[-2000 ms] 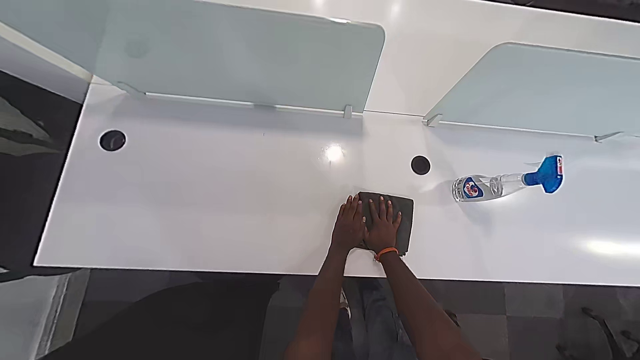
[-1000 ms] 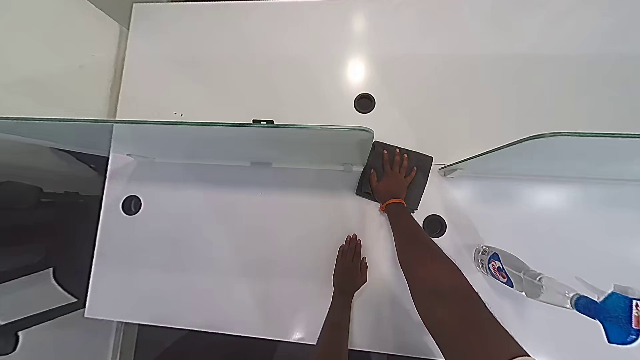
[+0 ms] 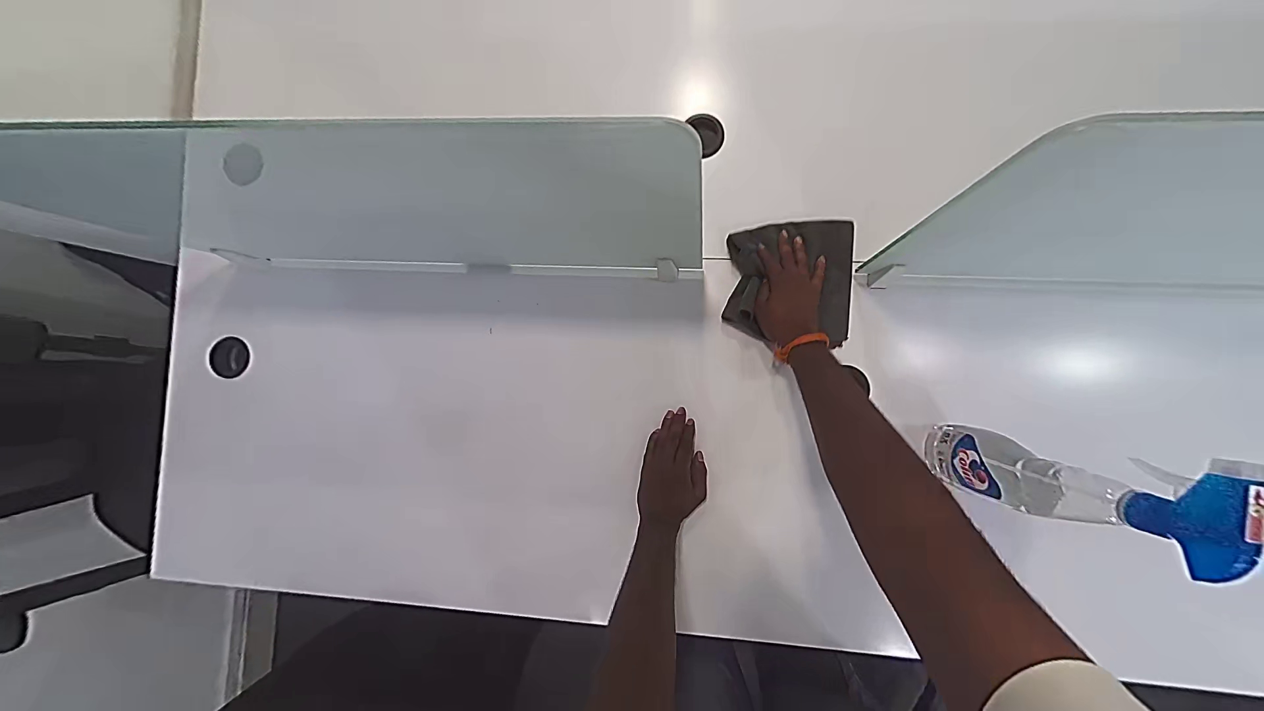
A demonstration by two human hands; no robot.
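My right hand (image 3: 792, 296), with an orange band at the wrist, presses flat on a folded dark grey cloth (image 3: 834, 267) in the gap between two glass partitions. The cloth's left side is creased, with a fold beside the thumb side of the hand. My left hand (image 3: 673, 472) rests palm down on the white desk (image 3: 415, 474), nearer the front edge, holding nothing, its fingers close together and its thumb a little apart. A clear spray bottle (image 3: 1047, 484) with a blue trigger head lies on its side to the right of my right forearm.
A frosted glass partition (image 3: 444, 193) stands to the left on small clamps, another glass partition (image 3: 1116, 197) to the right. Round dark cable grommets (image 3: 229, 357) are set in the desktop, one partly behind my right forearm. A dark chair part (image 3: 59, 415) shows beyond the left edge.
Two seconds ago both hands lay on the cloth near the front edge. The cloth and my right hand have since moved forward into the gap; my left hand has come off the cloth.
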